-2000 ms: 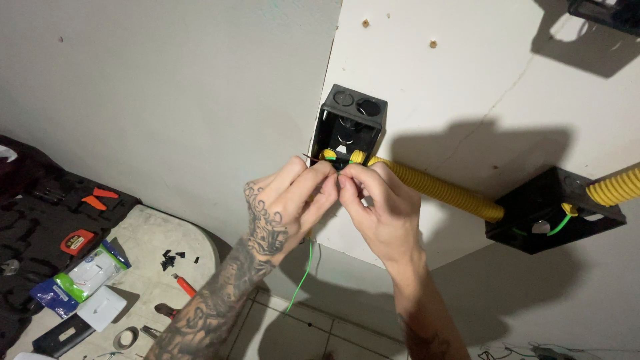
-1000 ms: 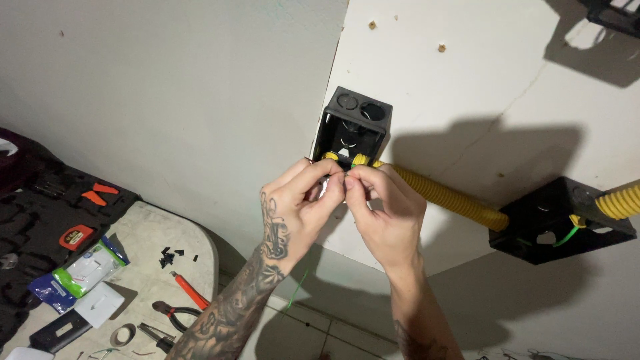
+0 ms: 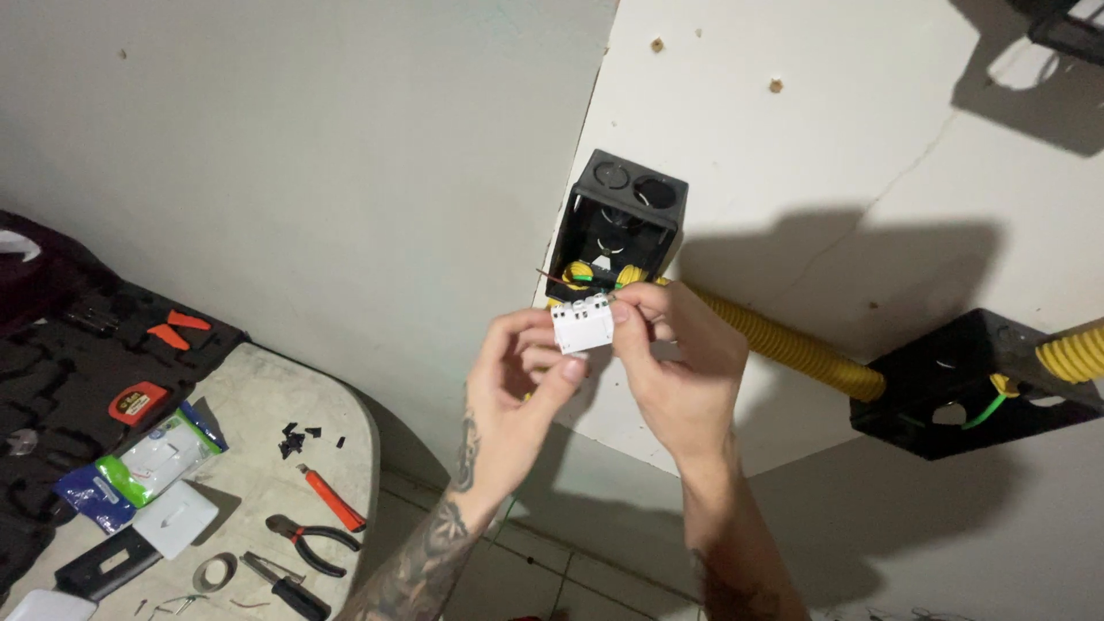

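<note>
A small white electrical module (image 3: pixel 584 332) with terminal openings along its upper edge is held between my hands. My left hand (image 3: pixel 526 379) has its fingers at the module's left side and lower edge. Thumb and fingers of my right hand (image 3: pixel 677 362) pinch its right end. Just above stands a black plastic electrical box (image 3: pixel 634 194), its open side showing yellow conduit ends and green wire inside. A thin dark reddish wire (image 3: pixel 552 276) sticks out at the box's left. Whether a wire sits in the module's terminals is hard to tell.
Yellow corrugated conduit (image 3: pixel 776 341) runs to a second black box (image 3: pixel 936 388) at right. On the table (image 3: pixel 285 379) at lower left lie a utility knife (image 3: pixel 332 498), cutting pliers (image 3: pixel 310 543), a screwdriver (image 3: pixel 285 586), a tape roll (image 3: pixel 214 572) and a white plate (image 3: pixel 177 519). Beside them is a tool case (image 3: pixel 52 345).
My hands, close together a second ago, have moved apart somewhat, and the white module now shows plainly between them. My left hand's fingers have spread around it.
</note>
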